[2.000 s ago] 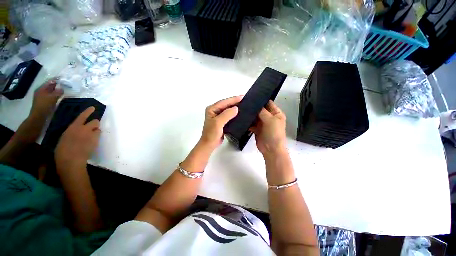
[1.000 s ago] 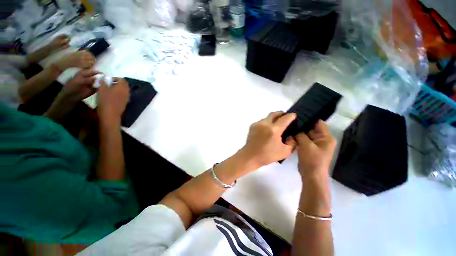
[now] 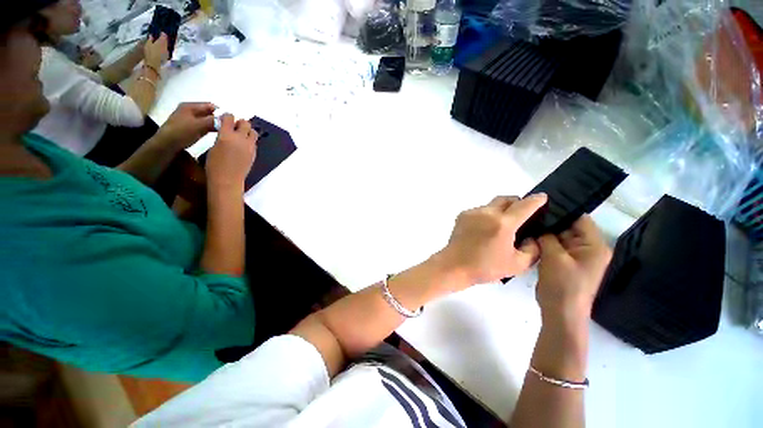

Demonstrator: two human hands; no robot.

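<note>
A nested stack of black insert trays (image 3: 577,188) is held tilted above the white table in the head view, its ribbed layered edges showing. My left hand (image 3: 495,238) grips its near left side, with the fingers over the edge. My right hand (image 3: 573,261) holds it from the right and below; some of its fingertips are hidden behind the stack. A larger stack of black trays (image 3: 661,276) stands on the table just right of my right hand.
Another ribbed black tray stack (image 3: 504,90) stands at the far edge beside clear plastic (image 3: 577,134). Bottles (image 3: 444,38) and a small black slab (image 3: 389,73) are at the back. A person in green (image 3: 125,259) at left handles a small white item over a black tray (image 3: 269,150). Another person sits beyond.
The view has swung left, so the table things sit further right and lower, and more of the neighbours shows. Both my hands still hold the tray stack, now tilted somewhat differently.
</note>
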